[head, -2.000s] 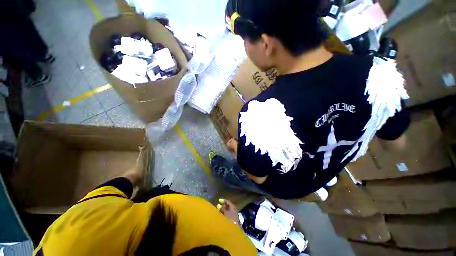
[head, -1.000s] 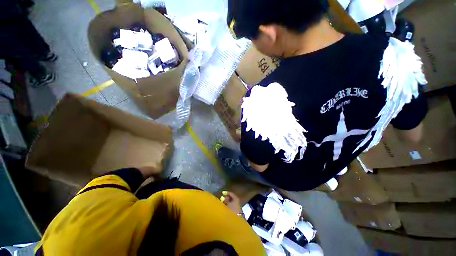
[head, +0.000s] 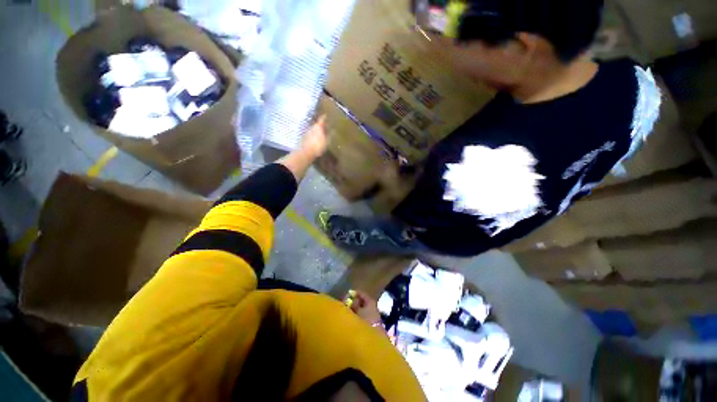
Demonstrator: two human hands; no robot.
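An empty open brown carton (head: pixel 94 243) stands at the left, partly behind my yellow-sleeved left arm. My left hand (head: pixel 314 140) is stretched forward, at the near left edge of a brown carton with black print (head: pixel 409 86); whether it grips the edge cannot be told. My right hand (head: pixel 363 306), with yellow on its fingertips, is at the left side of a carton heaped with white-and-black camera units (head: pixel 440 314). Its fingers are bent, and whether they hold the rim is unclear.
A person in a black shirt (head: pixel 566 141) bends over the printed carton. A round-bulging carton (head: pixel 181 161) of camera units stands at the upper left. Whitish textured sheet (head: pixel 287 71) hangs beside the printed carton. Brown cartons (head: pixel 645 228) are stacked at the right.
My left hand has let go of the empty carton, which was tilted, and reached forward to the printed carton. The person in black has shifted right, and more of the printed carton shows.
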